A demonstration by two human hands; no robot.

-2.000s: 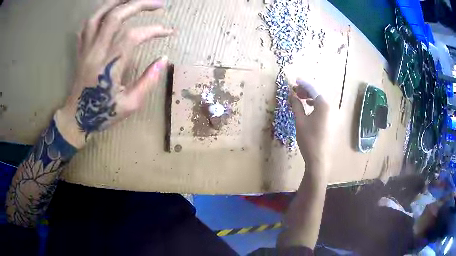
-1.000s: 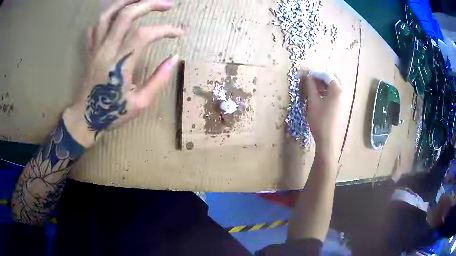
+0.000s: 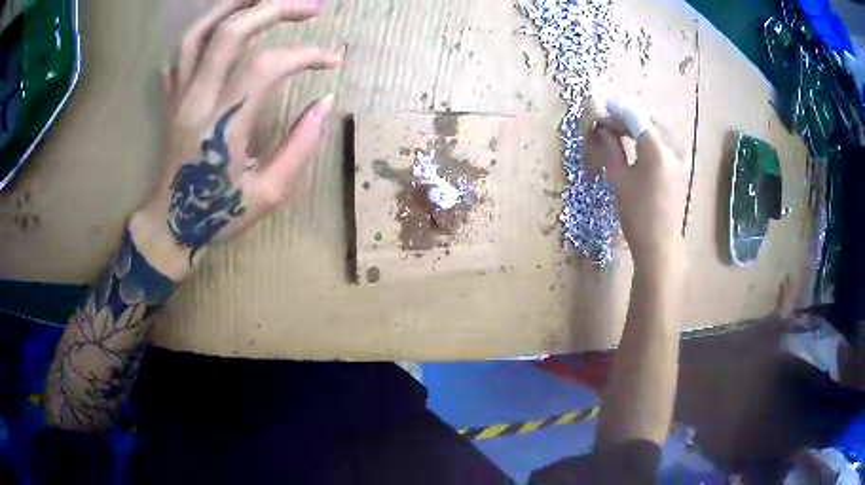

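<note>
My left hand [image 3: 223, 142], tattooed, is held left of the cardboard pad [image 3: 379, 256] with its fingers apart and empty. The pad has a dark brown stain [image 3: 413, 213] with a white cap [image 3: 443, 195] and small silvery bits on it. My right hand [image 3: 645, 166], with a white wrap on one finger, is at the right edge of the long pile of small silver fasteners [image 3: 588, 213]. Its fingertips are curled together at the pile; whether they hold a fastener cannot be told.
A green housing [image 3: 749, 204] with a silver rim lies at the right. A larger-looking green housing [image 3: 33, 76] is cut off at the upper left. More green housings [image 3: 806, 85] are massed at the far right. Another person's dark sleeve [image 3: 759, 407] is at the lower right.
The green housing at the upper left has come into view. My right hand stays at the pile, its fingers slightly shifted. The whole view has shifted a little.
</note>
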